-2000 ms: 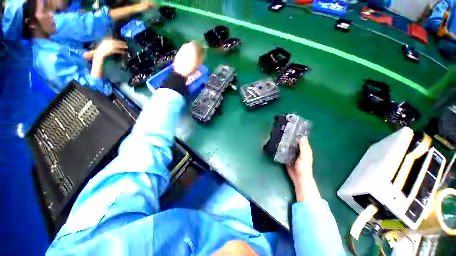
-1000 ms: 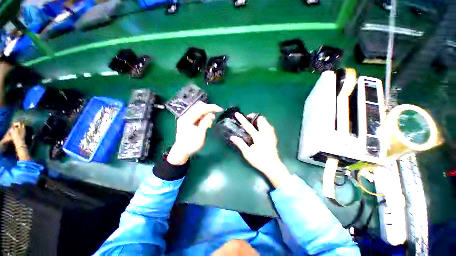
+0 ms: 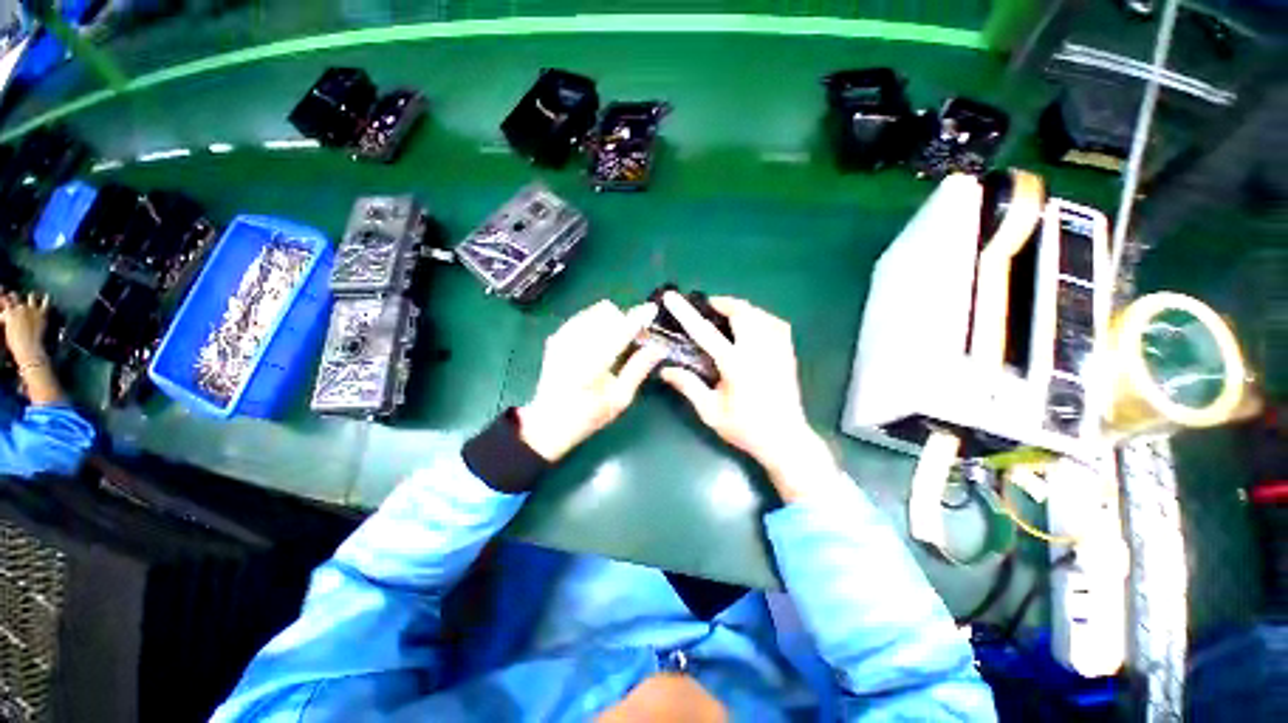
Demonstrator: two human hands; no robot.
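A dark camera unit [image 3: 675, 339] is between my two hands over the green bench, at the middle of the view. My right hand [image 3: 742, 374] holds it from the right, with its thumb and fingers across it. My left hand [image 3: 586, 374] has its fingertips at the unit's left side; the black wristband [image 3: 504, 452] is on this wrist. The fingers cover much of the unit. Whether a small part is between my left fingertips cannot be seen.
Grey camera units [image 3: 523, 243] lie left of my hands, beside a blue parts bin [image 3: 177, 353] of small metal parts. Open black housings [image 3: 554, 119] line the far bench. A white tape dispenser [image 3: 904, 311], tape roll [image 3: 1236, 370] and power strip [image 3: 1088, 622] are right. A person's hand [image 3: 28, 339] shows far left.
My left hand has come back from the blue bin to the unit. The unit, first held out in my right hand, is now between both hands. The view has swung round.
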